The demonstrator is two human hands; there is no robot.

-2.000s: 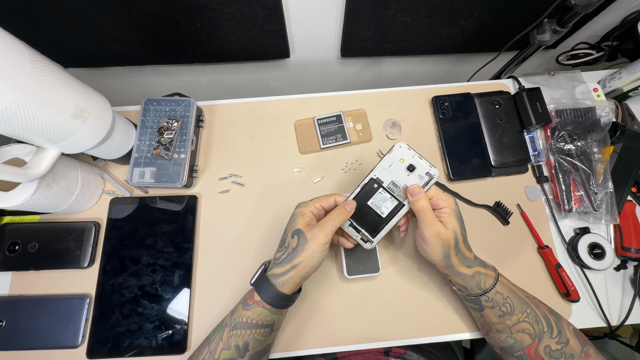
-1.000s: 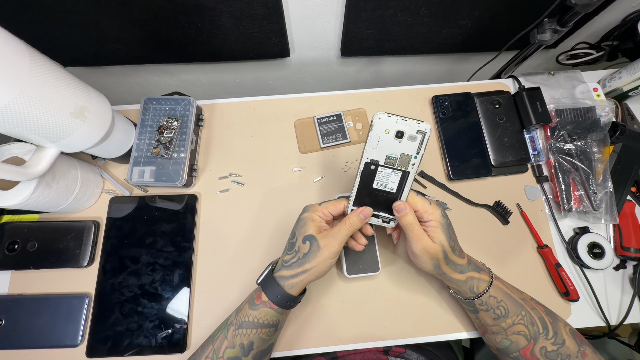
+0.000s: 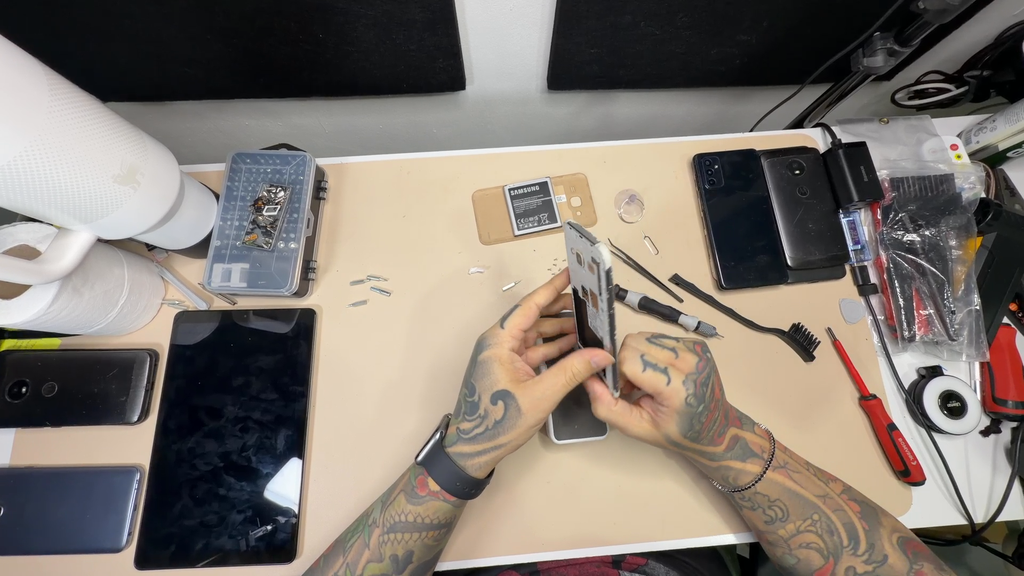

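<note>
A white smartphone (image 3: 592,300) with its back cover off stands nearly on edge between my hands, its open back facing left. My left hand (image 3: 520,376) holds its lower left side, thumb near the bottom corner and fingers behind. My right hand (image 3: 664,384) grips the bottom right corner, fingers curled. Beneath lies a dark-faced, white-edged device (image 3: 578,420), partly hidden. Beyond the hands, a Samsung battery (image 3: 531,206) rests on a gold back cover (image 3: 490,218). Right of the phone lie black tweezers (image 3: 650,274), a precision screwdriver (image 3: 660,310) and a black brush (image 3: 752,324).
At left are a dark tablet (image 3: 228,440), phones (image 3: 76,387) and a clear-lidded parts box (image 3: 260,224). Small screwdriver bits (image 3: 374,279) and screws lie mid-mat. Right are two dark phones (image 3: 732,220), a red screwdriver (image 3: 876,408), a ring-shaped device (image 3: 950,402) and cables.
The white phone has turned from showing its open back to standing nearly edge-on. The tweezers and precision screwdriver on the right show more fully now.
</note>
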